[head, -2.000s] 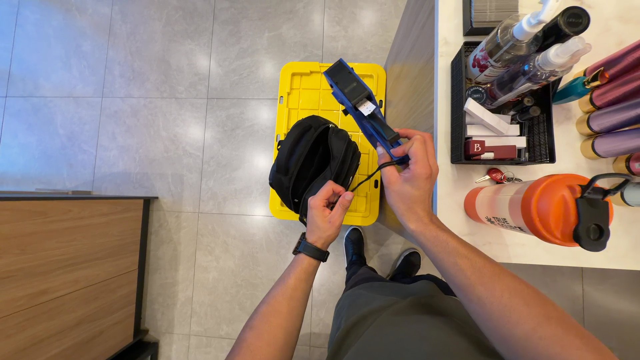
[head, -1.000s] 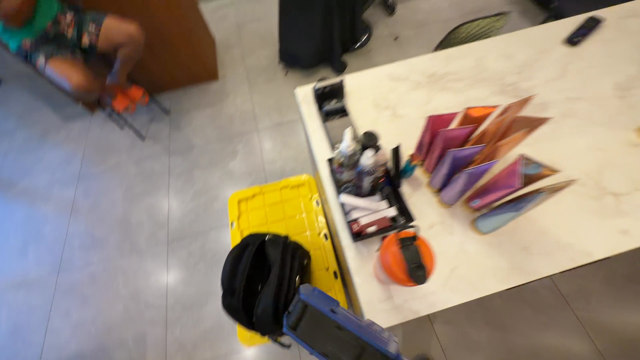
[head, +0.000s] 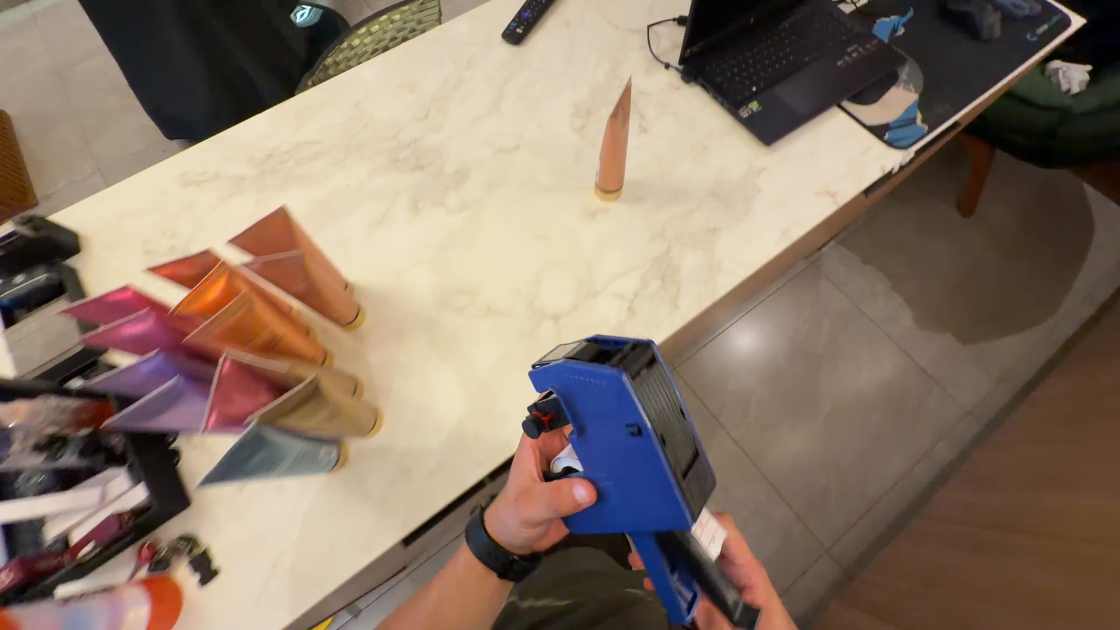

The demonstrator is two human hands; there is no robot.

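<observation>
A blue and black handheld price labeler (head: 626, 437) is held between both hands in front of the marble-look table (head: 472, 289). My left hand (head: 542, 490), with a black watch on its wrist, grips the labeler's body, its thumb on the blue side. My right hand (head: 744, 569) is at the handle end, partly hidden behind it, beside a white label strip (head: 707, 534). On the table stands a lone copper-coloured cosmetic tube (head: 614, 149). A group of metallic tubes (head: 254, 350) in orange, pink, purple, gold and blue stands at the left.
A black laptop (head: 787, 61) and a dark desk mat (head: 980, 52) lie at the back right, a remote control (head: 528, 19) at the back. Near left are a black organizer (head: 157, 472), keys (head: 179, 556) and an orange-and-white bottle (head: 114, 604). A woven chair (head: 376, 39) stands behind the table.
The view has swung from the floor and yellow-lidded box to the table. The labeler, earlier in my right hand over the box, is now held in both hands. My left hand has left the black bag.
</observation>
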